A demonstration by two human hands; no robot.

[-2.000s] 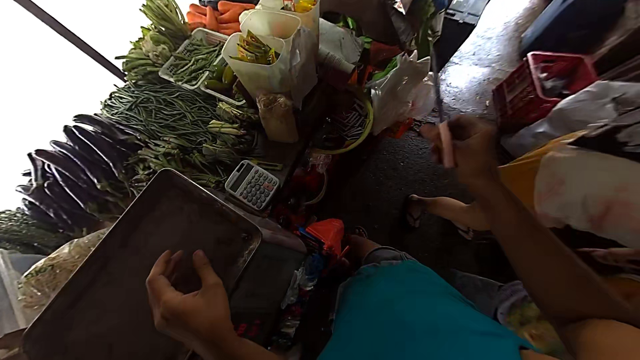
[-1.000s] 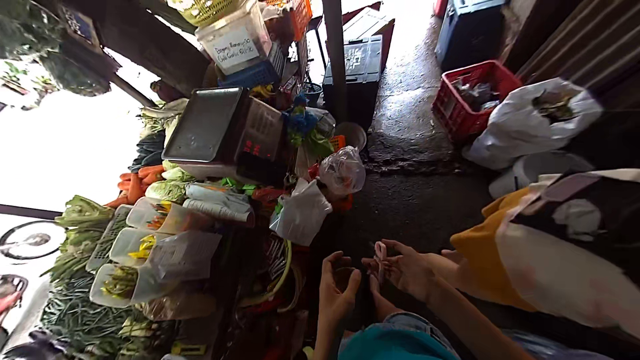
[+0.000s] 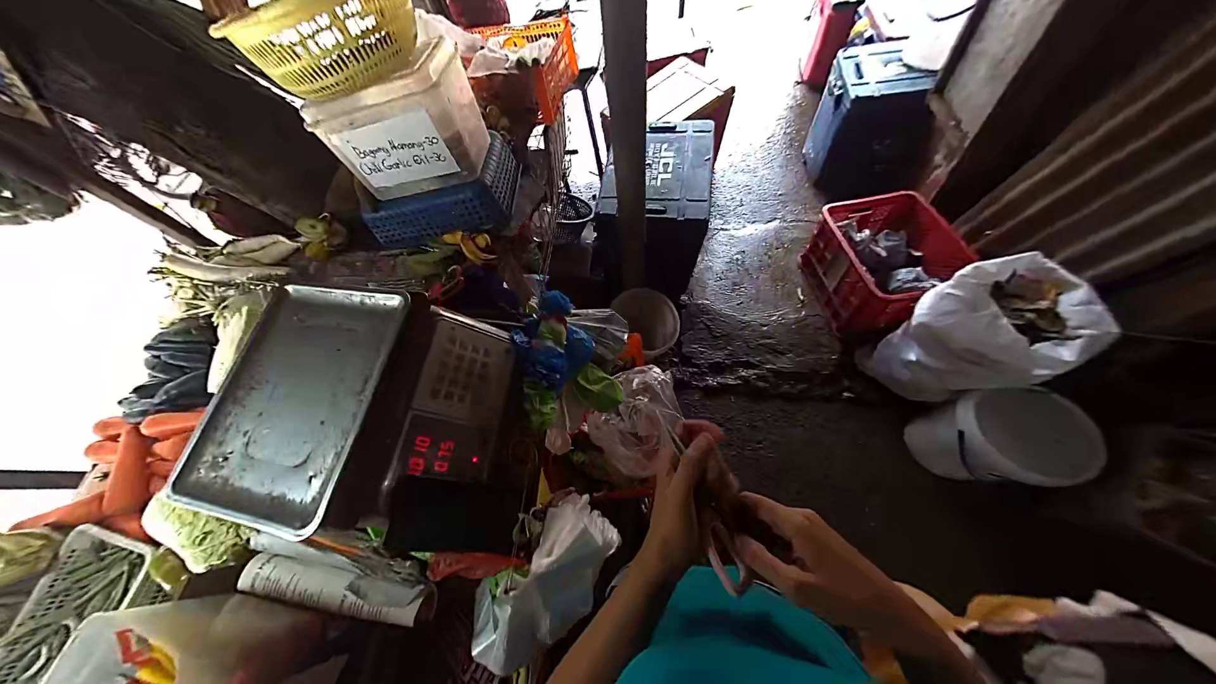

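My left hand (image 3: 686, 499) is at the lower middle, its fingers closed on the edge of a clear plastic bag (image 3: 638, 423) that hangs by the stall. Close beside it on the right, my right hand (image 3: 803, 551) has a pinkish loop-like thing (image 3: 726, 560) at its fingers; whether this is a scissor handle or something else cannot be told. Left of both hands lies a digital scale with red digits (image 3: 446, 418) and a bare metal pan (image 3: 290, 408). A white plastic bag (image 3: 546, 584) hangs below the scale.
Carrots (image 3: 133, 475), a cabbage (image 3: 204, 527) and a rolled newspaper (image 3: 332, 587) surround the scale. A post (image 3: 627, 142) rises ahead. Across the wet walkway stand a red crate (image 3: 888, 256), a white sack (image 3: 988, 328) and a white bucket (image 3: 1007, 437). A person's clothing shows at lower right.
My hands, far apart two seconds ago, are now close together. My left hand was empty then and now grips the clear bag. The view has swung a lot towards the scale and walkway.
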